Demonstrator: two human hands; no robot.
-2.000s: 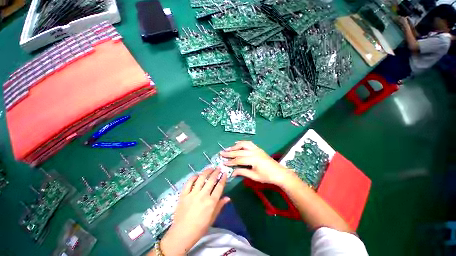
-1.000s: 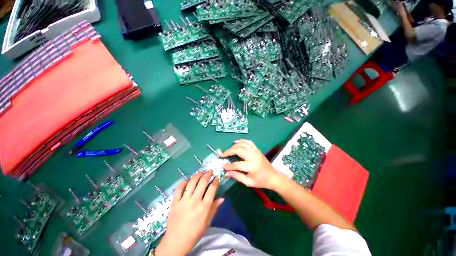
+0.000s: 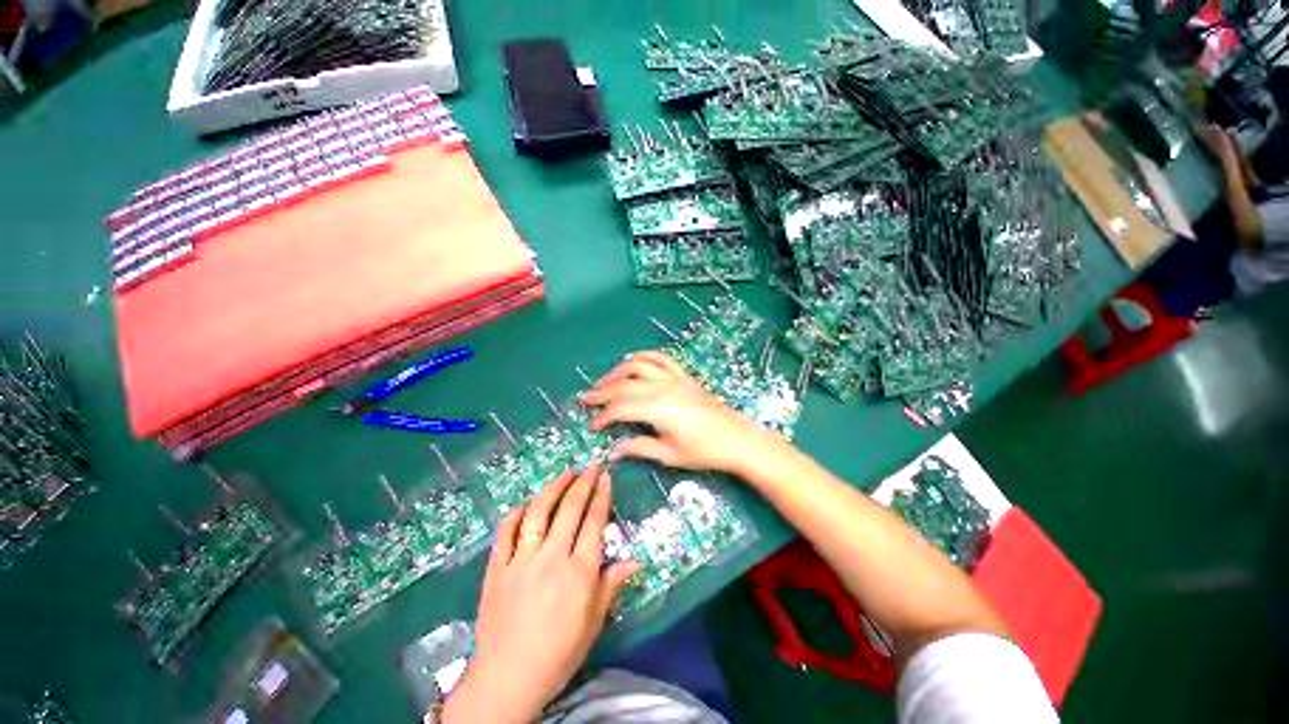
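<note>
An upper row of green PCB panels [image 3: 410, 535] with upright rods lies in clear film on the bench. My right hand [image 3: 672, 410] is palm down at its right end, fingers and thumb around the panel there. A lower panel [image 3: 679, 545] lies nearer me. My left hand [image 3: 544, 573] lies across this lower row and covers part of it; its fingertips reach the upper row's near edge. Whether they grip anything is hidden. Blue-handled cutters [image 3: 421, 423] lie open above the upper row, apart from both hands.
Red label sheets [image 3: 332, 262] are stacked at left, with a white tray [image 3: 314, 99] and black case [image 3: 554, 102] behind. A large board pile [image 3: 905, 212] is at right. An open box with red flap [image 3: 1039, 601] and red stool [image 3: 813, 622] are below the bench edge.
My right hand has moved from the lower row's right end up to the upper row's right end. My left fingertips also sit at the upper row. The camera view has shifted left.
</note>
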